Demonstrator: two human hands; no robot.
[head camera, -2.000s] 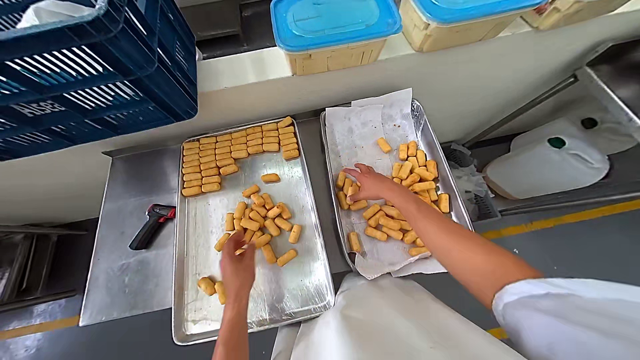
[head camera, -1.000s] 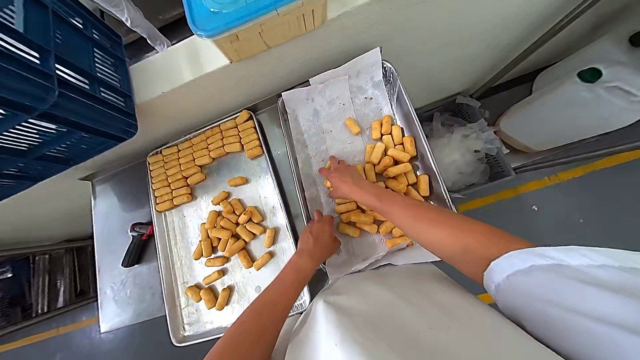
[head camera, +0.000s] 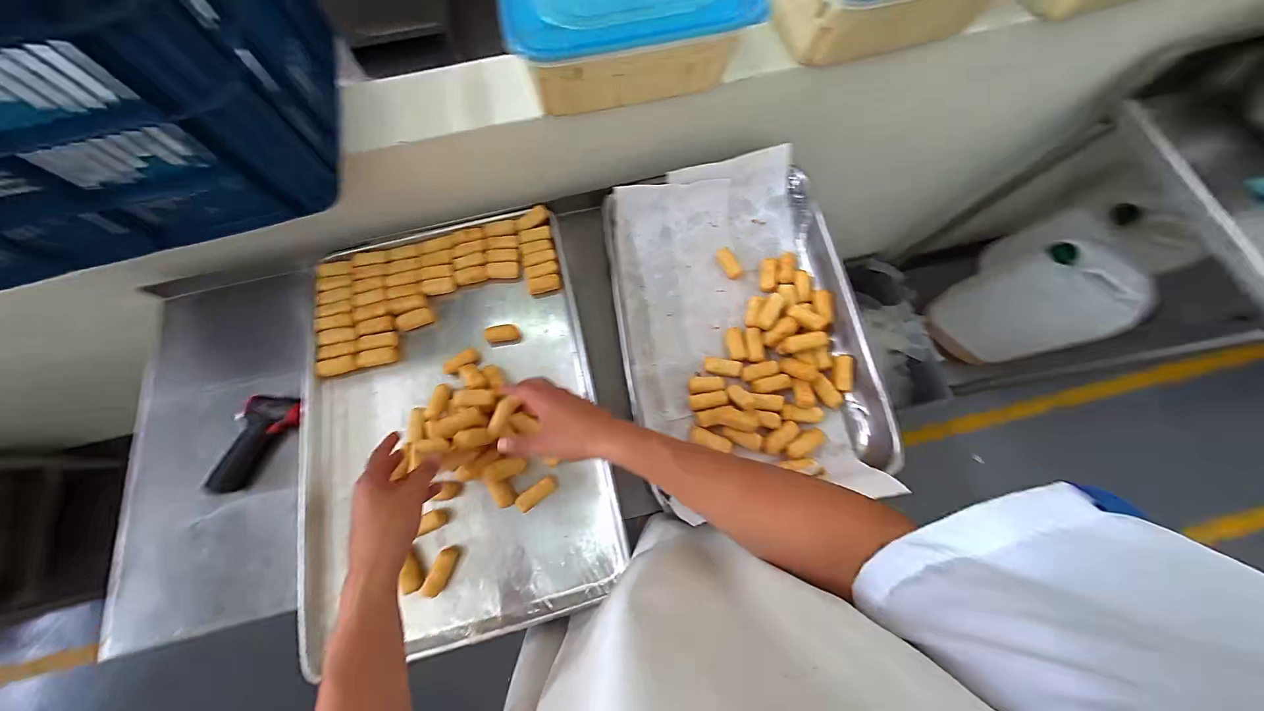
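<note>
On the left metal sheet tray (head camera: 523, 592), my left hand (head camera: 393, 489) and my right hand (head camera: 558, 420) are at opposite sides of a loose heap of short golden-brown rolls (head camera: 462, 420). The right hand's fingertips grip a roll (head camera: 504, 415) at the heap's right side. The left hand's fingers are spread and touch rolls at the heap's left edge; whether they grip one is hidden. Close-set rows of rolls (head camera: 370, 296) fill the tray's far end. Beside it, the right metal tray (head camera: 869, 395) is lined with white paper (head camera: 671, 267) and bears another loose pile of rolls (head camera: 780, 365).
A black and red pistol-shaped tool (head camera: 252, 444) lies on the steel table (head camera: 217, 553) left of the trays. Blue plastic crates (head camera: 168, 128) stand at the upper left. Blue-lidded tubs (head camera: 632, 59) sit on the ledge behind. White jugs (head camera: 1047, 296) rest low at the right.
Both hands have moved left from the paper-lined tray to the heap on the left tray. That heap is fuller, and fewer rolls lie at the paper's left side than two seconds ago.
</note>
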